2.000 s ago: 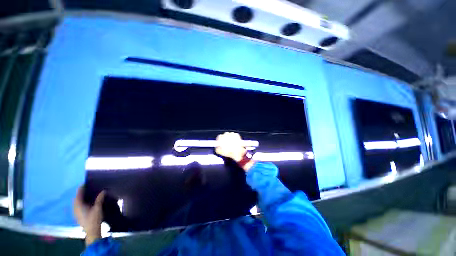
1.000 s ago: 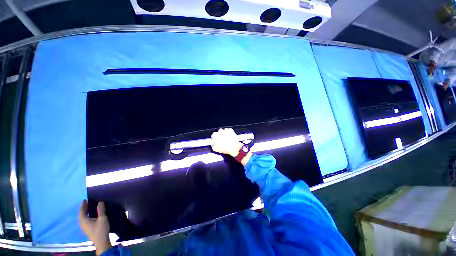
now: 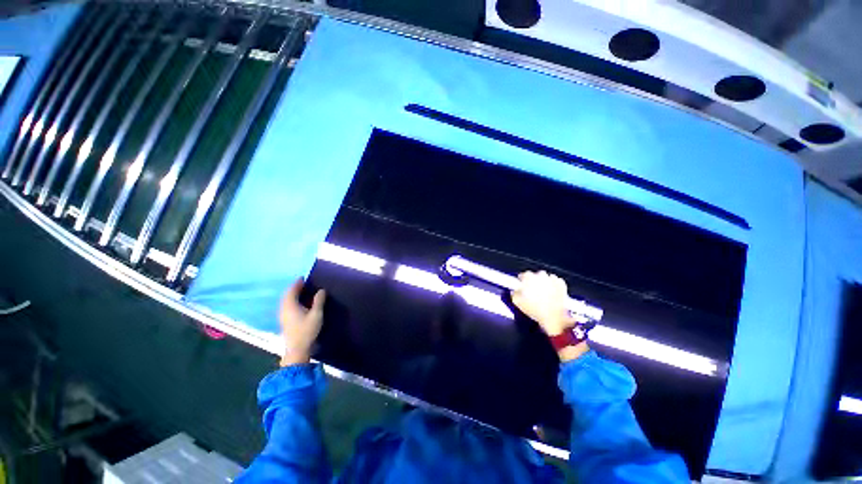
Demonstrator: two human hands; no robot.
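A large glossy black panel [image 3: 529, 217] lies on a blue-covered pallet [image 3: 312, 142] and reflects the ceiling lights. A white suction lifter [image 3: 487, 273] stands on the panel, a round dark cup showing at its left end. My right hand [image 3: 541, 301], with a dark red wristband, is closed around the lifter's bar toward its right end. My left hand [image 3: 301, 323] is at the panel's left edge near the front corner, thumb and fingers apart; whether it touches the edge is hard to tell. A long black strip [image 3: 577, 163] lies behind the panel.
Metal rollers [image 3: 180, 142] run to the left of the pallet. A white fan bar [image 3: 685, 66] with round dark openings is behind the line. Part of another black panel [image 3: 844, 402] shows at the right edge. A whitish box [image 3: 170, 463] is at the bottom left.
The view has turned left, so the rollers show more and the panel appears tilted and further right. My right hand stays on the lifter, and my left hand stays by the panel's left edge.
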